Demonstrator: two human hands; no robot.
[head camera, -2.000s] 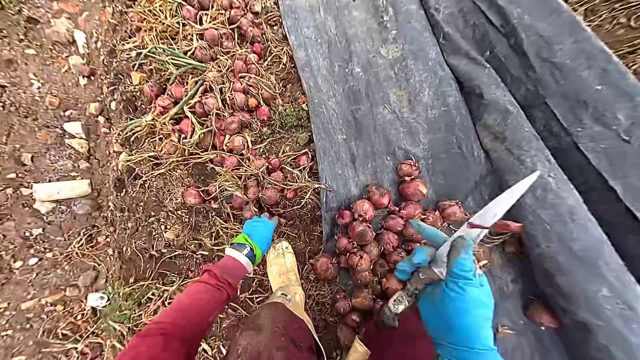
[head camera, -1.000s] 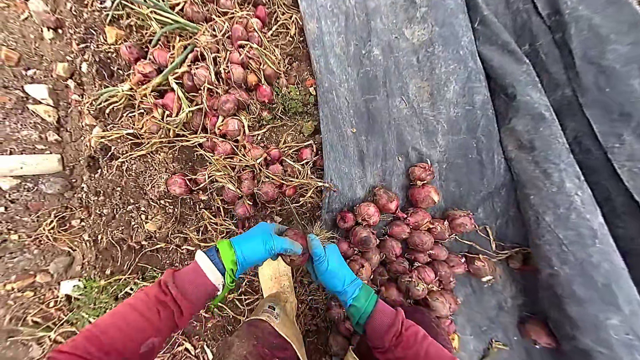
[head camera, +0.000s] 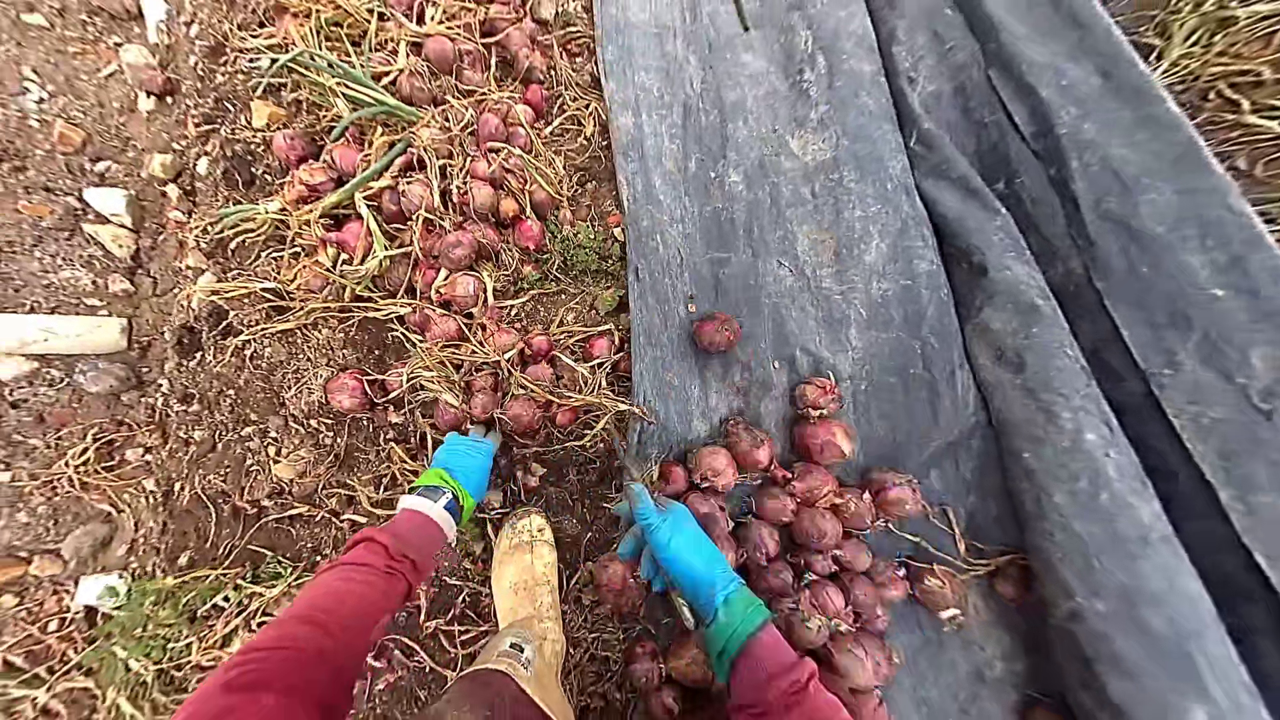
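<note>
At the lower edge of a row of red onions with dry tops (head camera: 458, 250), my left hand (head camera: 465, 468) in a blue glove touches or nearly touches the nearest bulbs; its grip is unclear. My right hand (head camera: 685, 555), also gloved in blue, is curled above the left side of a pile of trimmed red onions (head camera: 815, 528). A metal part of the shears (head camera: 684, 610) shows below its palm, while the blade is hidden or blurred. The pile lies mostly on a grey fabric sheet (head camera: 790, 220). One single onion (head camera: 716, 332) sits on the sheet above the pile.
My muddy rubber boot (head camera: 526, 580) stands on soil between the onion row and the pile. Long folds (head camera: 1040, 330) run along the sheet's right side. Stones and a pale pipe-like piece (head camera: 65, 334) lie at left; dry stalks (head camera: 1220, 80) show beyond the sheet.
My hands, together around an onion one second ago, are now apart. The left has reached back to the row, and the right is over the pile. A single onion now shows above the pile.
</note>
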